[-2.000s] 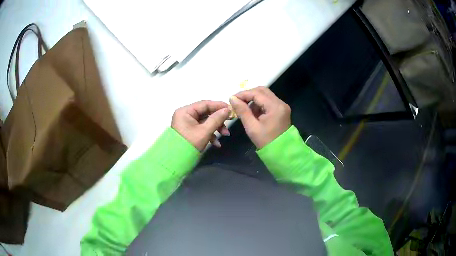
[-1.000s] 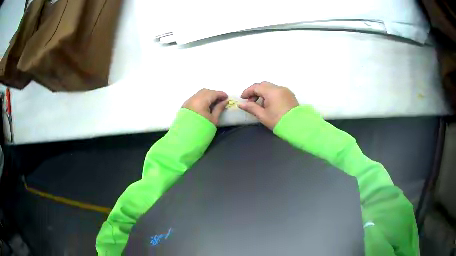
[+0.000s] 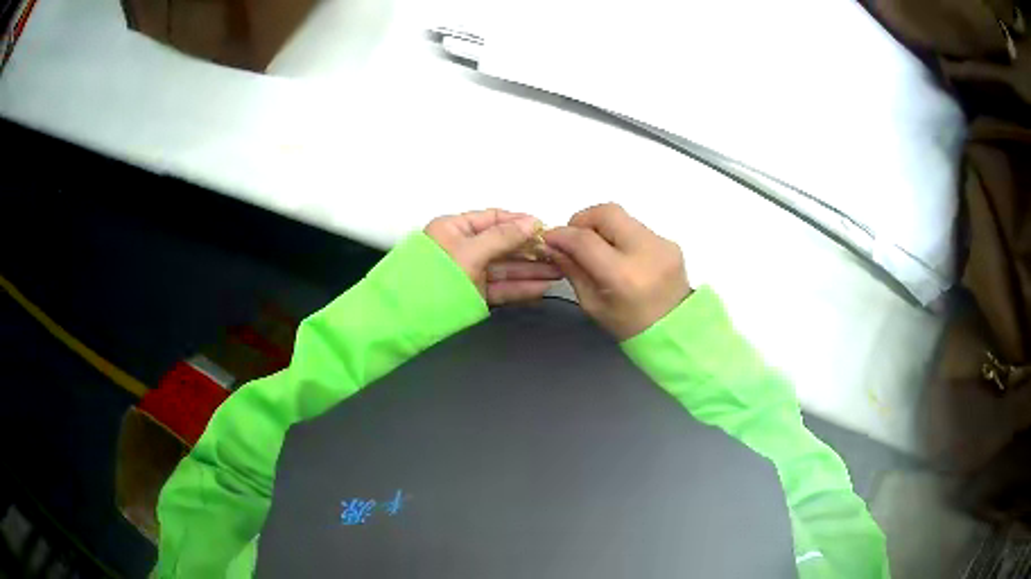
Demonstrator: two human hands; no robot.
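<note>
My left hand (image 3: 494, 255) and my right hand (image 3: 625, 269) meet in front of my body at the white table's near edge. Small yellow film scraps (image 3: 539, 240) are pinched at the fingertips between them. My left thumb and fingers close on the scraps, and my right fingertips touch them from the other side. The scraps are tiny and partly hidden by the fingers. Both sleeves are bright green.
A white padding stack (image 3: 724, 170) lies on the white table (image 3: 339, 136). A brown tote bag (image 3: 243, 28) is cut off at the upper left. Brown bags with gold metal (image 3: 995, 260) are at the right. A red-and-brown carton (image 3: 181, 402) stands below the table at left.
My view has turned right, so the left bag has moved toward the upper edge and the brown bags at right show more. My hands have come closer together around the scraps.
</note>
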